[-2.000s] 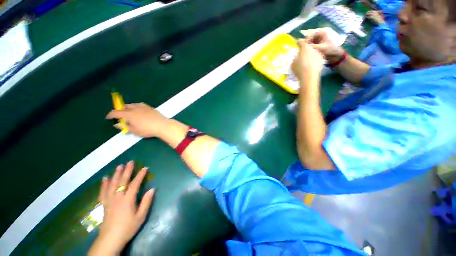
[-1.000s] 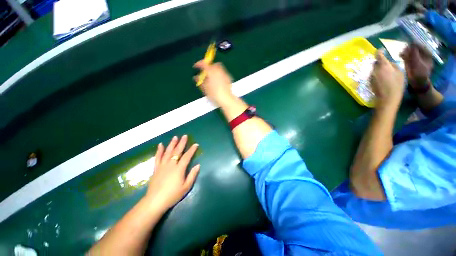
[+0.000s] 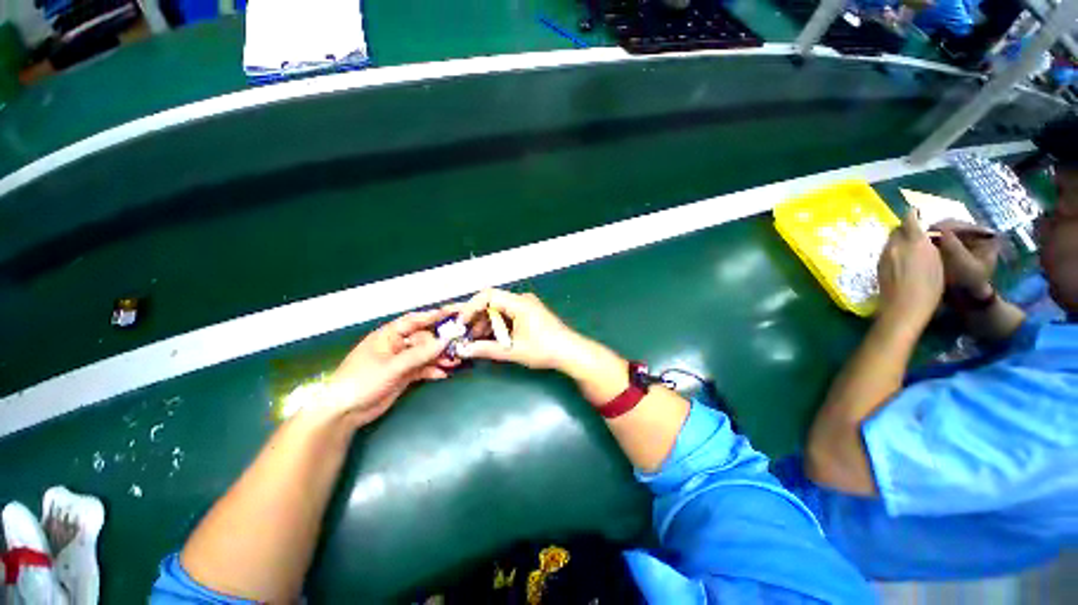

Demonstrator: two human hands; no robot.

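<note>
A small dark module (image 3: 452, 334) with white and purple glints is between my two hands, above the green bench near the white rail. My left hand (image 3: 384, 366) grips it in the fingertips from the left. My right hand (image 3: 526, 333) is at its right side, with the yellow tweezers (image 3: 500, 326) held in the fingers. The fingers hide much of the module and the tweezers' tips. An amber adhesive sheet (image 3: 304, 396) lies flat on the bench, partly behind my left hand and wrist.
Another module (image 3: 125, 312) lies on the belt at left. Clear scraps (image 3: 136, 455) and a white clip-like object with a red band (image 3: 73, 538) are on the left bench. A neighbouring worker's hands (image 3: 910, 266) are beside a yellow tray (image 3: 839, 242). Clipboard (image 3: 305, 36) beyond the belt.
My right hand has come back from over the belt, and the module there is no longer seen on that spot. My left hand has lifted off the bench; both hands now meet at a module.
</note>
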